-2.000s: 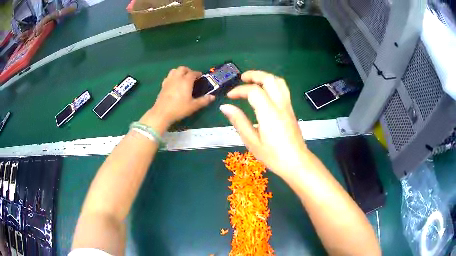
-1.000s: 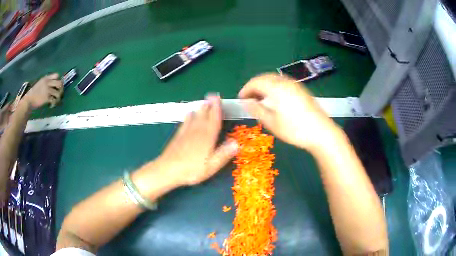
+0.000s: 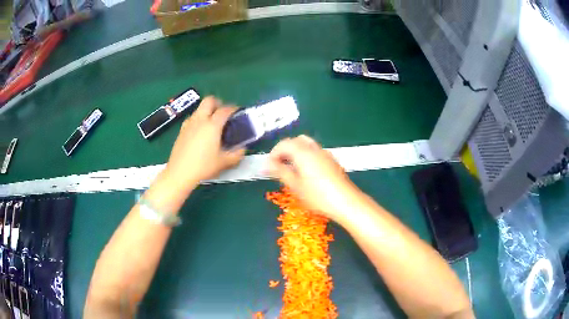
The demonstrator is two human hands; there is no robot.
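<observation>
My left hand holds an open phone by its dark screen end, above the conveyor near the pale rail. The phone's bare board end points right and looks bright and blurred. My right hand is over the pale rail, just below and right of the phone, with its fingers curled together. Whether it pinches a small part cannot be seen. A heap of small orange parts runs down the green worktop below my right hand.
Other open phones lie on the green conveyor, at left and upper right. A pale metal rail separates belt and worktop. Grey perforated housing, a black slab and a plastic bag are at right; a black tray is at left.
My left hand has moved from the rail to the belt and taken hold of a phone. My right hand has shifted slightly left and down. The other person's hand at left is gone.
</observation>
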